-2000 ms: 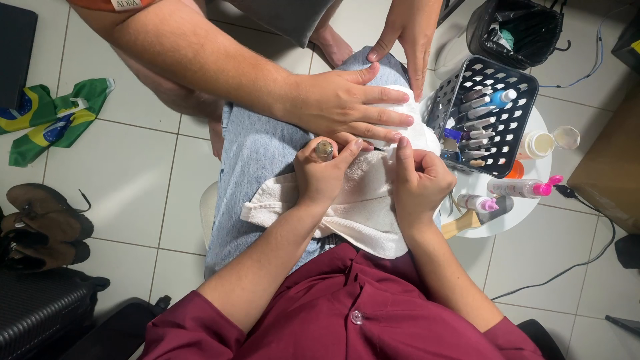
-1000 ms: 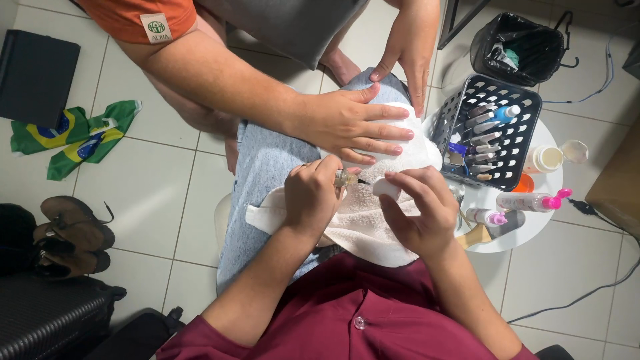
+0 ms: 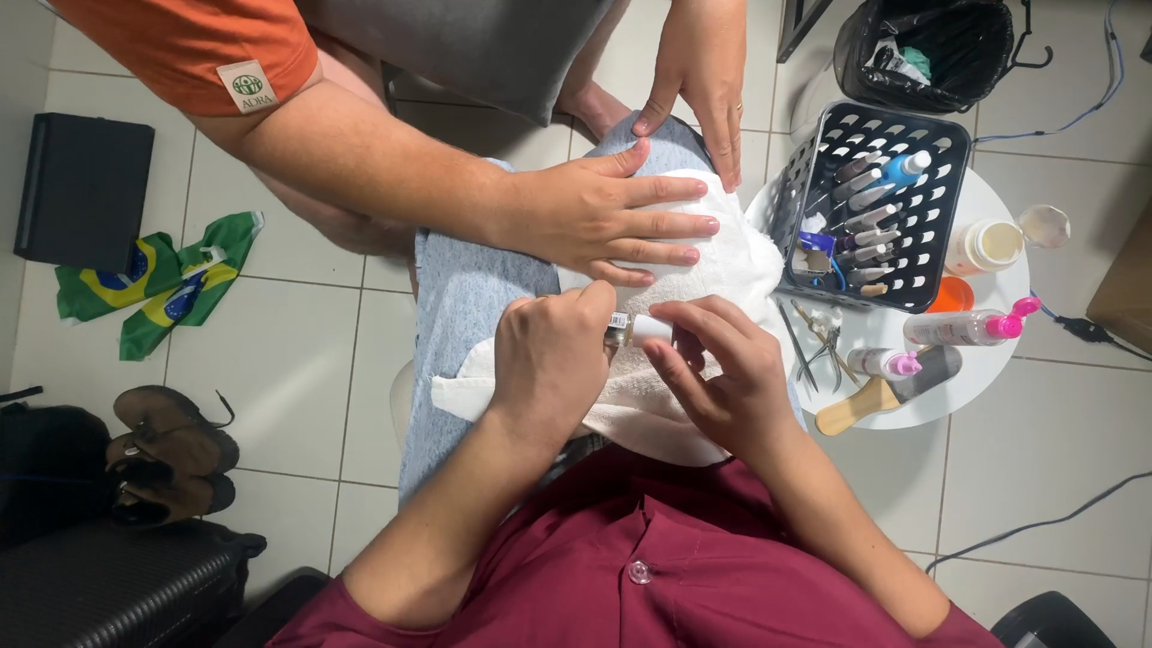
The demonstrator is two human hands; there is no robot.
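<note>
A small nail polish bottle with a white cap lies sideways between my hands. My left hand is closed around the glass body. At the cap, my right hand pinches with thumb and index finger; the cap sits against the bottle's neck. Just beyond, another person's hand lies palm down with fingers spread on a white towel. The person's other hand rests its fingertips at the towel's far edge. Beneath the towel is a blue-grey cloth over the lap.
On a round white side table at the right stand a black perforated basket of bottles, an open jar, pink-capped bottles, metal nippers and a wooden-handled foot file. Behind it is a lined black bin.
The white cap, apart from the bottle in my right hand one second ago, is now against its neck. My hands have come together around the bottle. The other person's hands stay on the towel.
</note>
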